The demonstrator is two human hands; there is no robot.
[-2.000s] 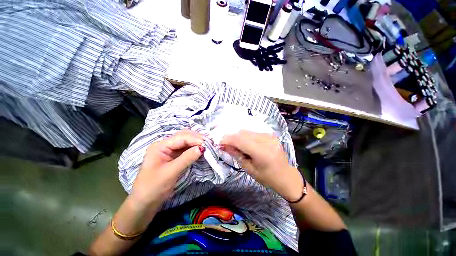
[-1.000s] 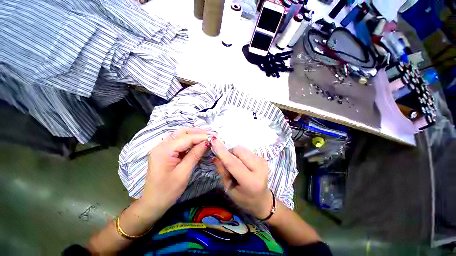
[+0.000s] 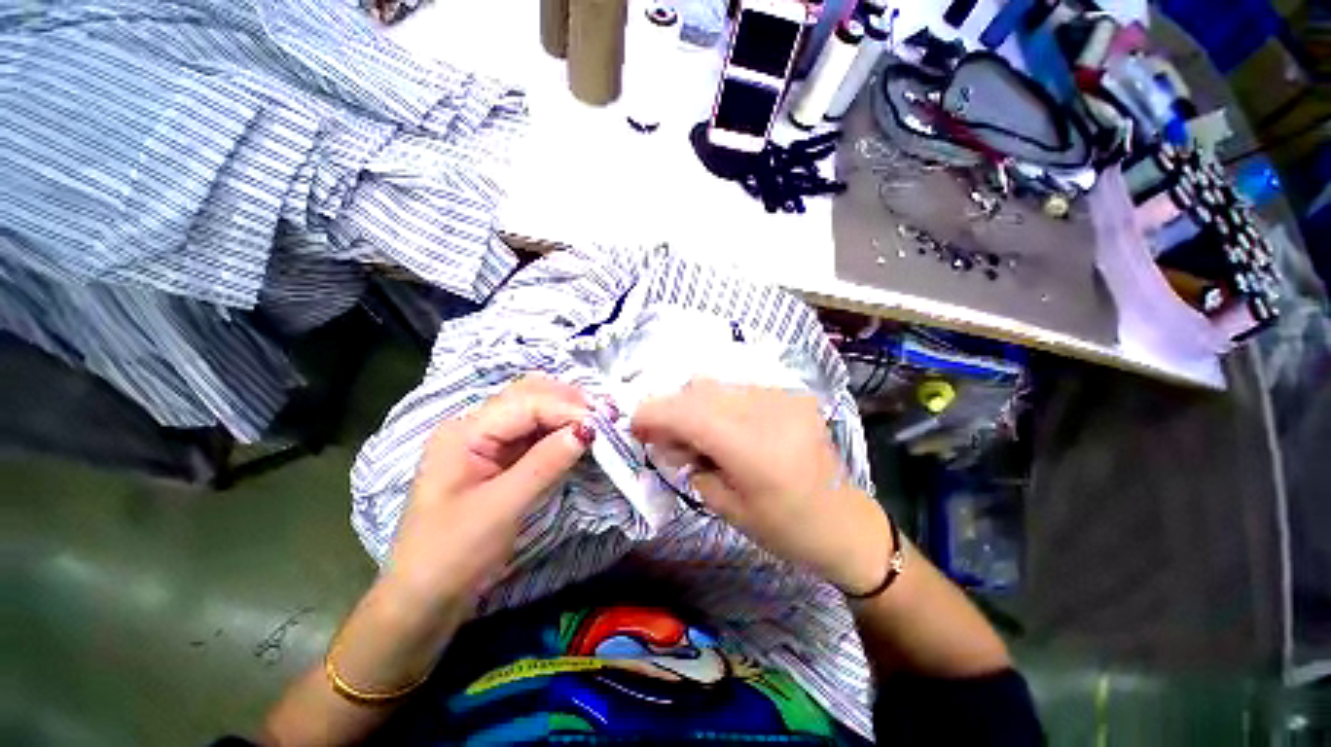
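A striped white-and-dark garment lies bunched on my lap with its round opening upward and white lining inside. My left hand pinches the garment's edge between thumb and fingertips at the middle of the opening. My right hand is just right of it, fingers curled close to the same edge, with a folded striped strip hanging between the hands. A dark bit shows below my right fingers. Any needle or thread is too small to tell.
A garment pile hangs at the left. On the white table are brown cones, a smartphone, black strips, a grey-brown mat with tiny bits, a grey pouch and thread spools.
Since one second ago, my right hand has moved right and slightly up, off my left fingertips, and its fingers have curled over the edge. My left hand still pinches, shifted slightly left.
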